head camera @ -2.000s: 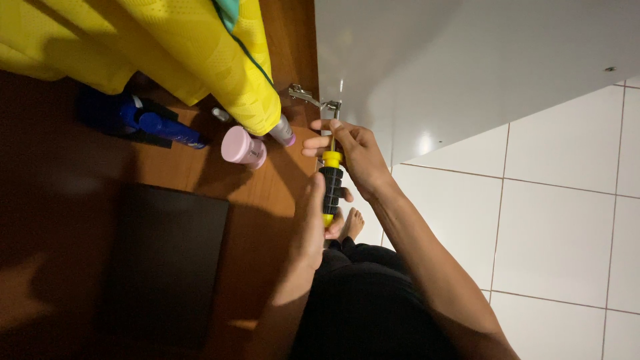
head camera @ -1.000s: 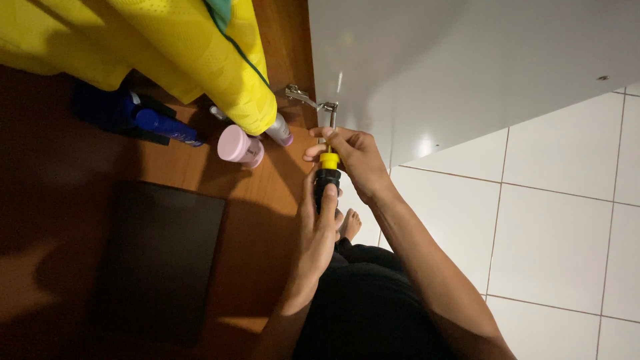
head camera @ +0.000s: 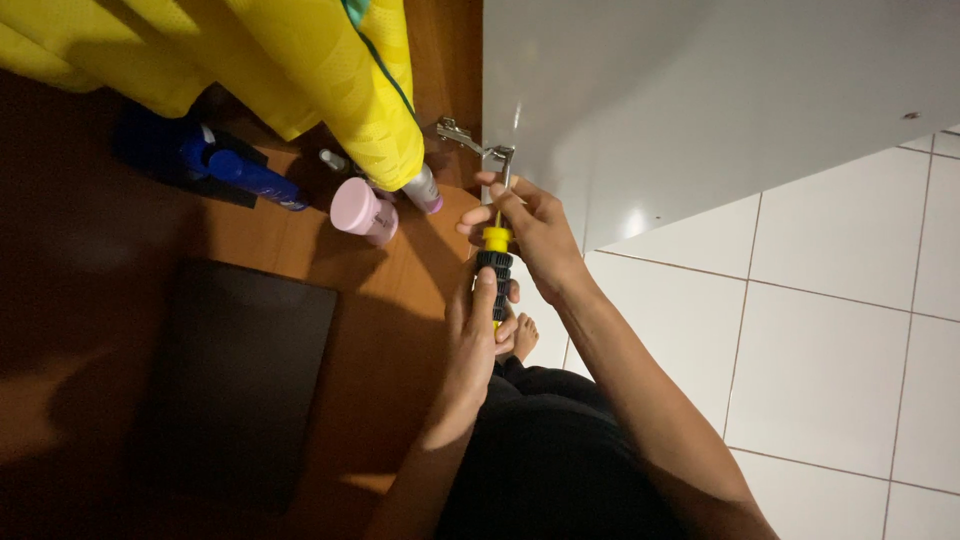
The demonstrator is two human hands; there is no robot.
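Note:
My left hand (head camera: 480, 315) is wrapped around the black ribbed grip of a yellow and black screwdriver (head camera: 496, 270). Thumb and fingers of my right hand (head camera: 534, 225) pinch the metal shaft of the same screwdriver, just ahead of the yellow collar. The shaft reaches up to a metal cabinet hinge (head camera: 459, 136), at the part fixed near the edge of a grey-white door panel (head camera: 675, 97). Whether the tip sits in a screw cannot be told. The hinge's other end is on the brown wooden cabinet side.
A yellow garment (head camera: 322, 82) hangs left of the hinge. Below it on the wooden shelf (head camera: 420, 277) stand a pink jar (head camera: 364, 210), a silver and pink container (head camera: 424, 189) and blue bottles (head camera: 255, 178). A dark flat object (head camera: 240, 375) lies nearer. White floor tiles (head camera: 817, 352) are at the right.
My left hand's grip on the screwdriver handle has shifted over these frames, with its fingers turning around it. My right hand stays at the shaft near the hinge.

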